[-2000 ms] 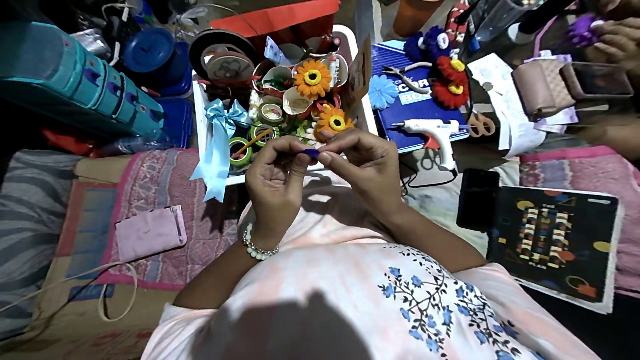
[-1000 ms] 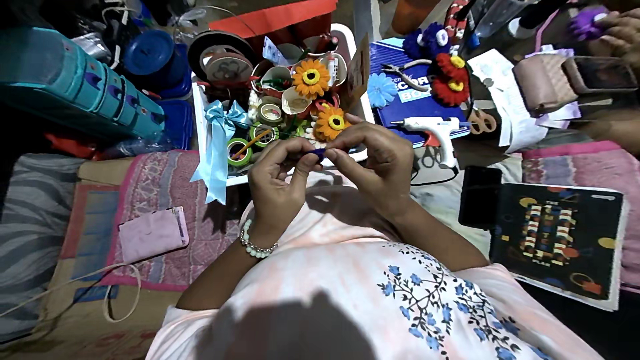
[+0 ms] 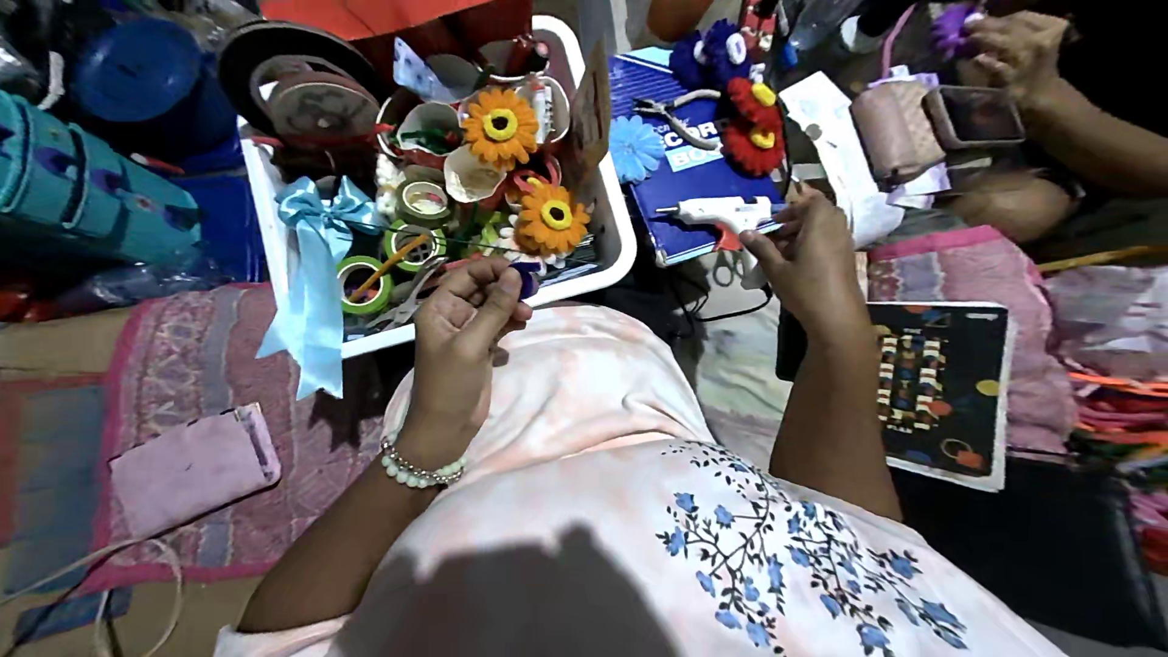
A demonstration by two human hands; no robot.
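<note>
My left hand [image 3: 470,338] holds a small dark blue piece [image 3: 526,280], perhaps pipe cleaner or felt, between thumb and fingers at the front edge of a white plastic basket [image 3: 623,219]. At the right, my right hand [image 3: 808,255] reaches to the rear end of a white hot glue gun [image 3: 725,212], thumb and fingers around its handle side; whether they grip it is unclear. The glue gun lies over a blue record book [image 3: 671,239]. Orange fuzzy flowers [image 3: 500,126], green tape rolls [image 3: 365,285] and a light blue ribbon bow [image 3: 319,228] are in or on the basket.
Pliers [image 3: 680,119], red fuzzy flowers [image 3: 754,128] and a light blue one [image 3: 636,149] lie on the book. Scissors [image 3: 727,269] are beside it. A teal drawer unit [image 3: 91,196] stands left, a black-covered notebook [image 3: 944,392] lies right. Another person's hand [image 3: 1017,55] holds something purple.
My right hand has left the small blue piece and moved right to the glue gun. My left hand still holds the piece.
</note>
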